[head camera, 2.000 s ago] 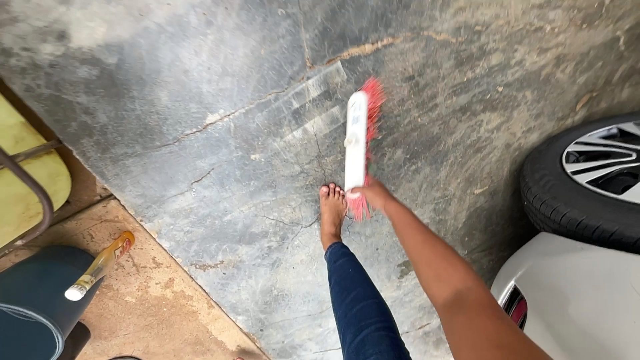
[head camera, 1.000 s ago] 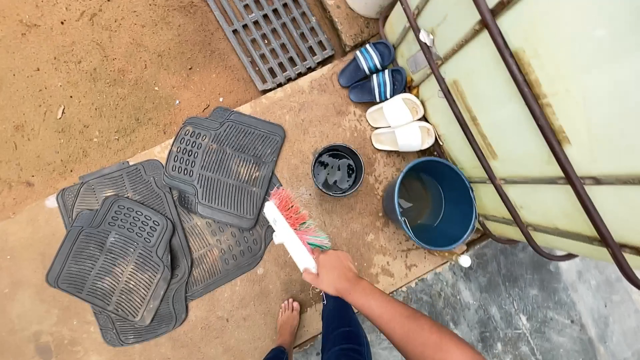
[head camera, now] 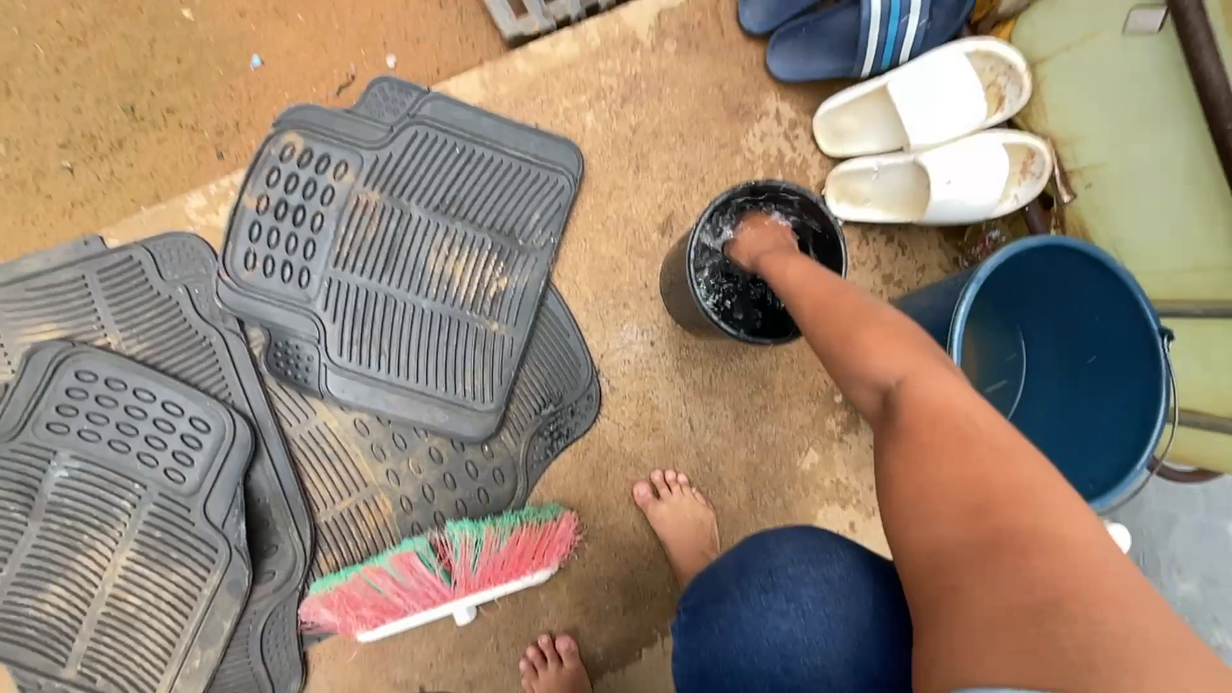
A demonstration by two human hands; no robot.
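My right hand (head camera: pixel 765 241) reaches down into a small black bucket (head camera: pixel 679 289) of water, where the fingers are under the surface and hidden. My left hand is out of the picture. A broom head (head camera: pixel 452 577) with red and green bristles and a white plastic back lies without a handle, partly on the dark rubber car mats, bristles toward them. One ribbed car mat (head camera: pixel 433 260) rests on top of others, with brown dirt on its ribs. Another car mat (head camera: pixel 125 520) overlaps the pile at the lower left.
A large blue bucket (head camera: pixel 1068 366) with a wire handle stands right of the black one. White slide sandals (head camera: pixel 934 178) and blue striped slides (head camera: pixel 857 38) lie above it. A metal grate (head camera: pixel 549 14) is at the top edge. My bare feet are below the black bucket.
The broom head, held in my right hand one second ago, now lies on the ground by the mats. My right hand has gone into the black bucket. The view has moved closer.
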